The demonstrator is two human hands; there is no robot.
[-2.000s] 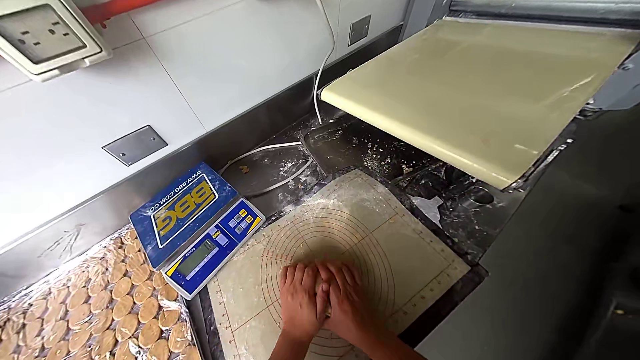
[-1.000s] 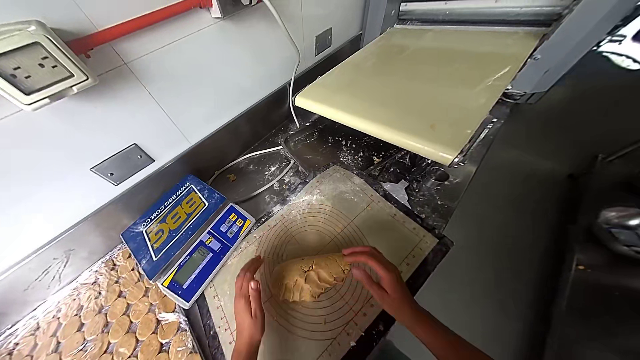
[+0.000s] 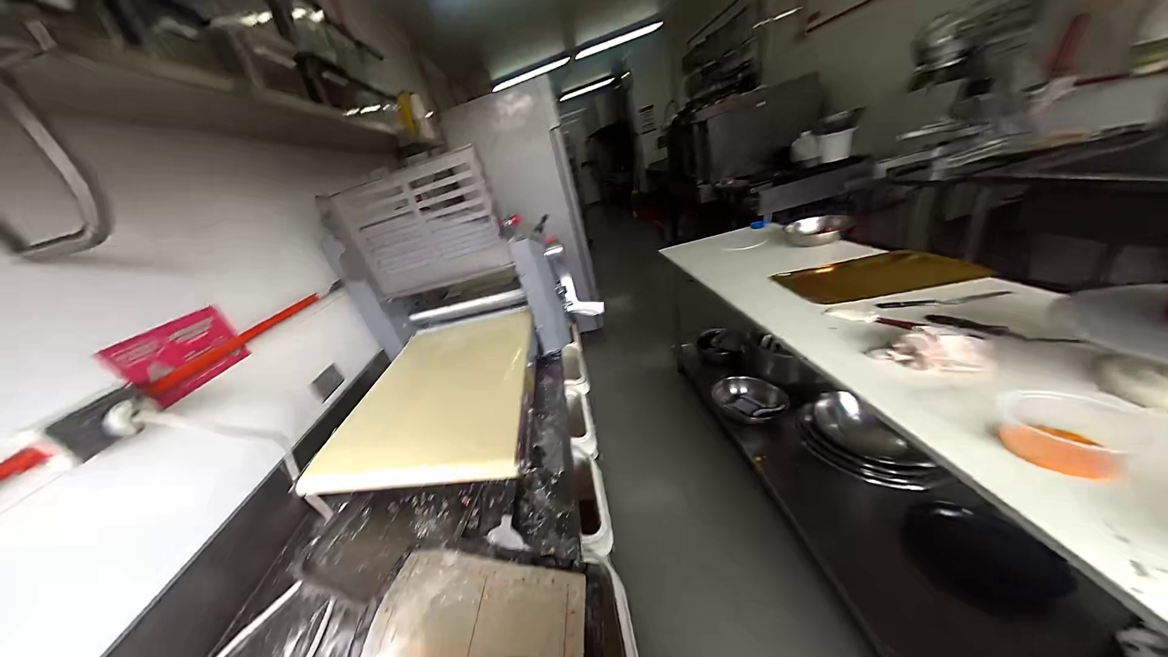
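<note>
Neither my left hand nor my right hand shows in the head view now. At the bottom, the far part of the floured baking mat (image 3: 484,607) lies on the dark, flour-dusted counter (image 3: 365,552). The dough that was between my hands is out of view, as is the scale. Beyond the mat stands a dough sheeter (image 3: 470,306) with a slatted guard, its pale belt (image 3: 438,401) stretching toward me.
White bins (image 3: 591,511) line the counter's right side, beside the grey aisle floor (image 3: 684,474). On the right worktable (image 3: 1013,438) are a metal bowl (image 3: 815,230), a gold sheet (image 3: 881,276), a crumpled cloth or plastic (image 3: 940,351) and a tub with orange contents (image 3: 1063,433). Metal bowls sit below.
The view has swung up and to the right, taking both hands, the dough and the scale out of sight. Between the two earlier frames, my hands moved apart, uncovering the dough on the mat.
</note>
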